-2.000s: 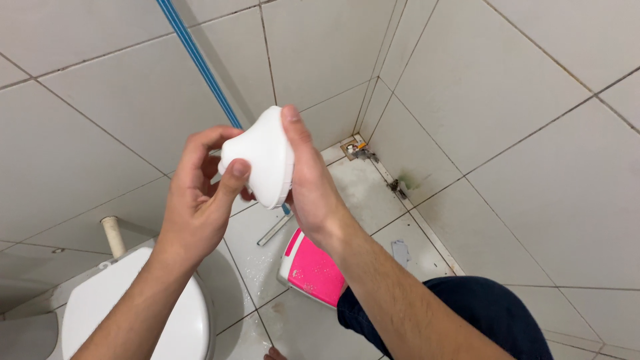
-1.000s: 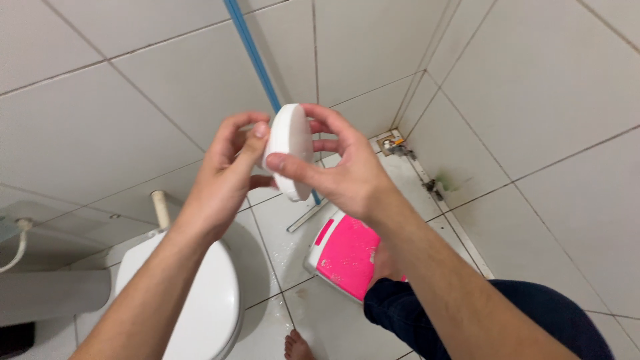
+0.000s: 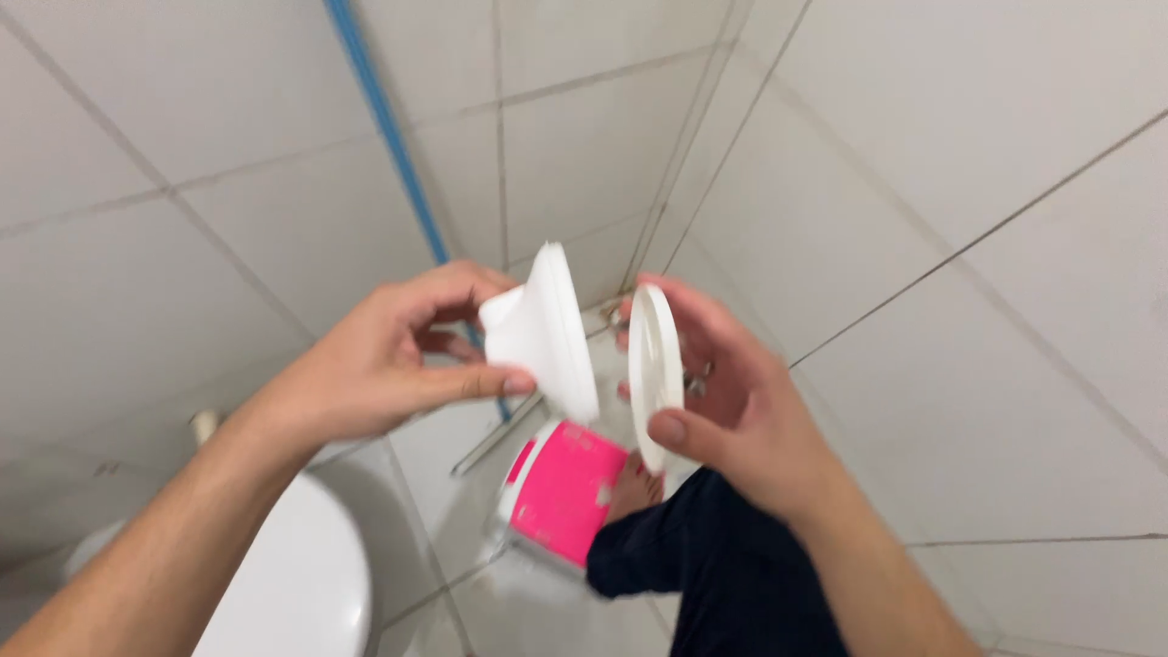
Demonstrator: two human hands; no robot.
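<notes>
Near the middle of the head view, my left hand (image 3: 429, 351) grips a white plastic shower head body (image 3: 547, 338), or a similar flared housing, by its narrow end, thumb on the lower side. Its wide rim faces right. Just right of it, my right hand (image 3: 730, 392) holds a round white disc-shaped cover (image 3: 655, 379) on edge, with the thumb on the near rim and fingers behind. A narrow gap separates the two parts. What lies inside the flared part is hidden.
A blue pole (image 3: 388, 128) of a squeegee leans on the tiled wall. Below are a pink-topped step stool (image 3: 566, 493) with my bare foot on it and a white toilet lid (image 3: 292, 575). Pipe fittings sit low in the corner, partly behind my right hand.
The round cover has come away from the flared part; the two were together in the earlier frames. My hands have moved apart, one part in each.
</notes>
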